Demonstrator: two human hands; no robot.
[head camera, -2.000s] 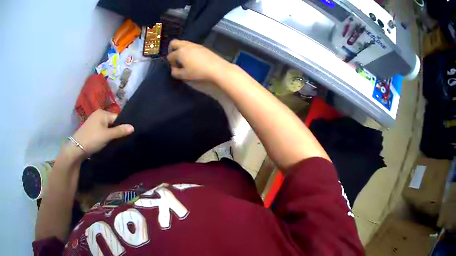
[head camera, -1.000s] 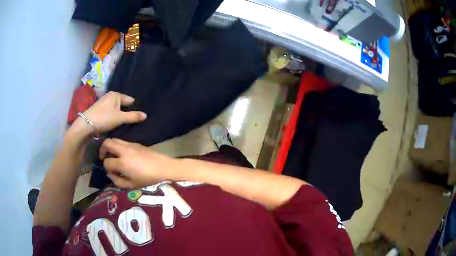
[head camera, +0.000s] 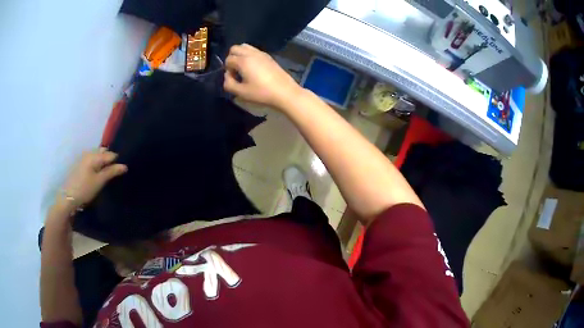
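A black cut panel (head camera: 173, 154) spreads from the lap towards the phone, with a jagged edge on its right side. My left hand (head camera: 96, 176) pinches its left edge between thumb and fingers. My right hand (head camera: 246, 73) is at its upper corner with the fingers curled; the fingertips are partly hidden, and it seems to pinch the cloth there. Other black cloth (head camera: 269, 22) hangs over the table edge above my right hand.
A lit phone (head camera: 196, 49) and an orange bag (head camera: 162, 46) lie at upper left. The white sewing table (head camera: 397, 70) with the machine head (head camera: 506, 61) is at upper right. A black stack (head camera: 448, 192) sits on a red stool (head camera: 419, 136). Cardboard boxes (head camera: 557, 221) stand far right.
My right hand has moved from beside my left hand up to the panel's upper corner. My left hand has moved left and down. The panel now covers most of the red bag.
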